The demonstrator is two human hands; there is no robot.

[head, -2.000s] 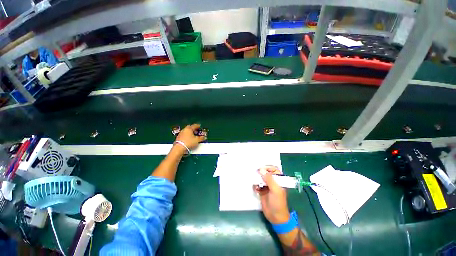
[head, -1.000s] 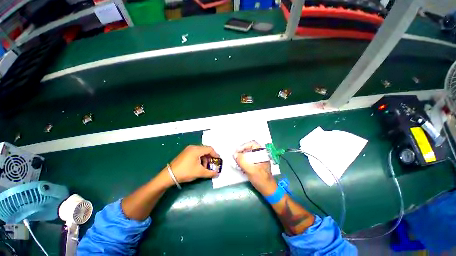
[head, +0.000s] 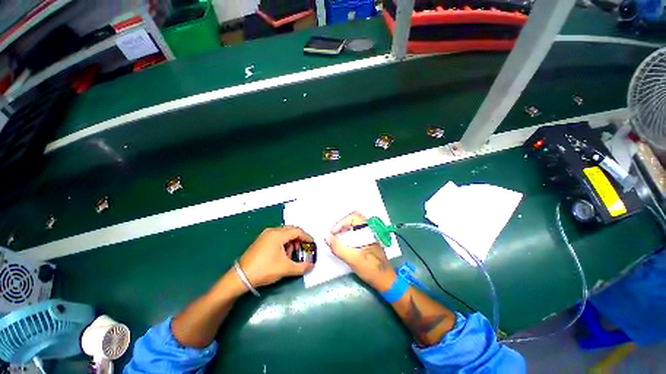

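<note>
My left hand (head: 272, 257) holds a small electronic module (head: 304, 253), dark with gold and white bits, between thumb and fingers over the left edge of the white paper sheets (head: 328, 204). My right hand (head: 356, 245) grips the glue syringe (head: 359, 235) like a pen, its bright green adapter head (head: 380, 231) pointing right. The syringe's front end is hidden by my fingers and lies a short way right of the module. A clear air hose and a thin dark cord run from the green head to the right.
Modules (head: 331, 154) lie spaced along the green conveyor belt (head: 241, 146) beyond the white rail (head: 219, 210). Loose white papers (head: 475, 215) and a black dispenser controller (head: 577, 175) are at right. A slanted metal post (head: 511, 80) crosses the belt. A blue fan (head: 45, 329) stands at left.
My left hand has come back from the belt with a module and holds it over the paper. My right hand keeps the syringe. The view has tilted down and shifted.
</note>
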